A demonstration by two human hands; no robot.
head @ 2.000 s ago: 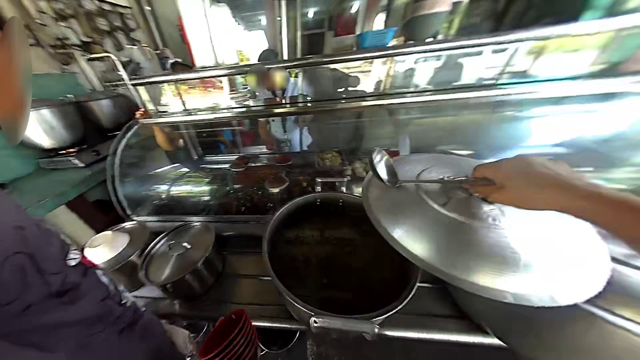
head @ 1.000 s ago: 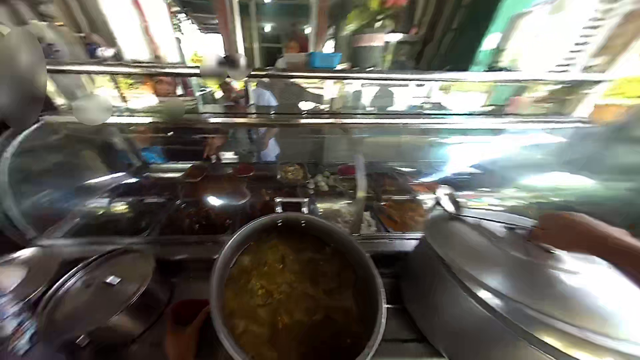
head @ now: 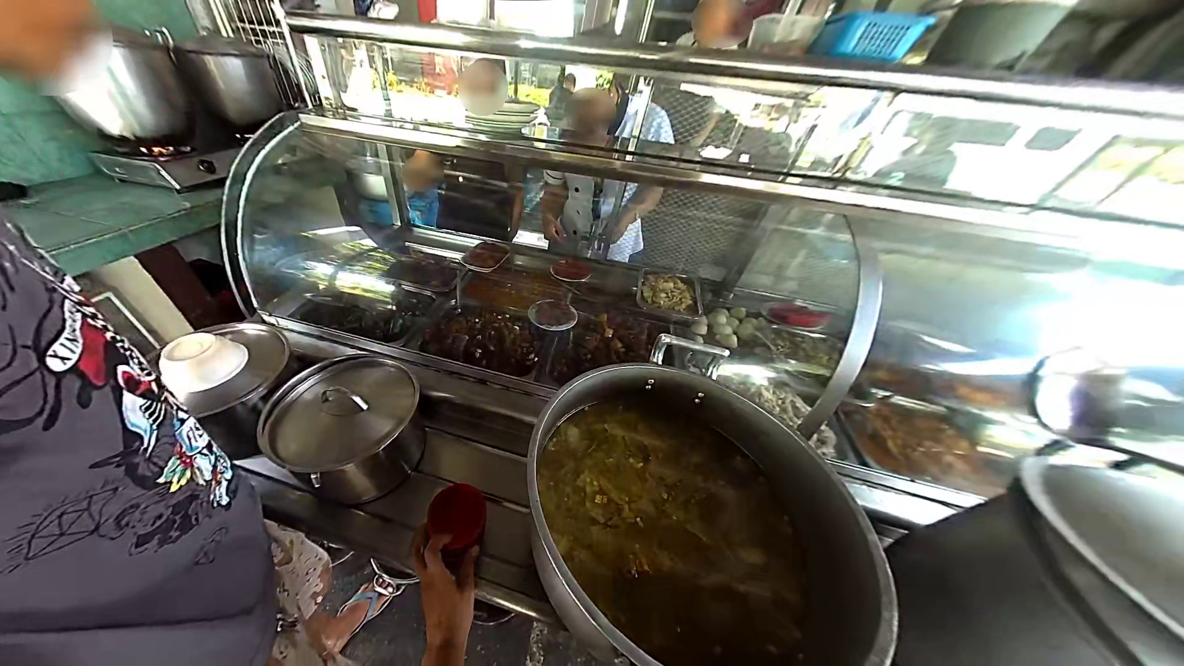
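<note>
My left hand [head: 446,575] holds a small red cup or bowl [head: 457,518] upright, left of a large open metal pot [head: 546,518]. Greenish-brown soup [head: 666,518] with leafy pieces fills much of that pot. My right hand is out of view. At the right edge, a metal ladle [head: 1078,393] appears blurred above a second large pot's metal lid [head: 1110,527]; what holds its handle is hidden beyond the frame.
Two lidded pots [head: 340,416] stand left of the soup, one with a white bowl [head: 202,361] on top. A curved glass display case [head: 860,324] with food trays runs behind. A person in a dark shirt [head: 102,518] stands close at left; customers [head: 601,203] are beyond.
My left hand has come further into view with the red cup. My right hand, seen earlier over the large lid at right, has left the view. The ladle remains above that lid.
</note>
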